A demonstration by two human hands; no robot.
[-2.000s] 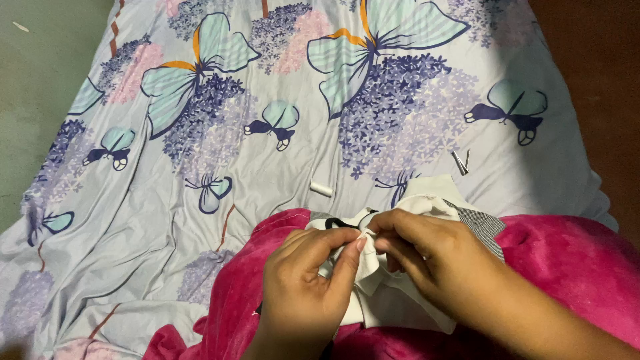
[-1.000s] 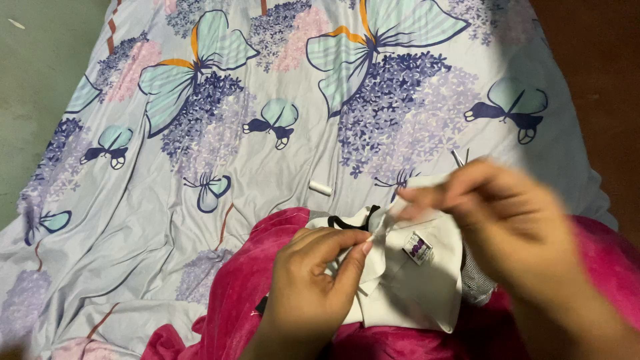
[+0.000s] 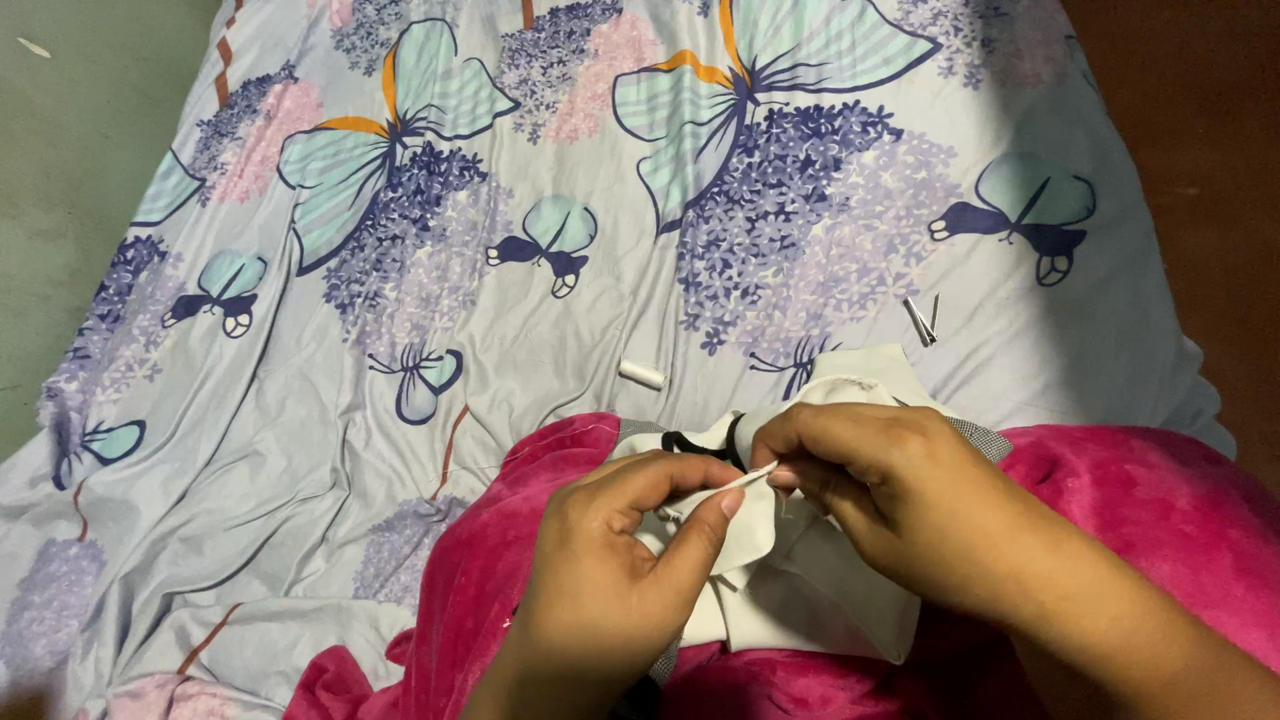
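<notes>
A white fabric garment (image 3: 830, 600) with black trim and grey checked parts lies over a pink plush blanket. Between the thumb and fingers of my left hand (image 3: 630, 560) a folded white edge of it is pinched. My right hand (image 3: 880, 480) has its thumb and fingertips closed at the right end of that same edge, nearly touching the left fingertips. Whether a needle is between the right fingertips cannot be made out. A fine loose thread shows just below them.
A spool of white thread (image 3: 642, 374) lies on the butterfly-print bedsheet (image 3: 560, 330) beyond the garment. Metal nail clippers (image 3: 922, 322), lever raised, rest farther right. The pink plush blanket (image 3: 1130, 500) spreads around the garment on both sides. Floor shows past both bed edges.
My right hand, raised to the right of the garment and blurred one second ago, is back at the fabric edge beside my left hand. The label seen then on the garment is now out of sight.
</notes>
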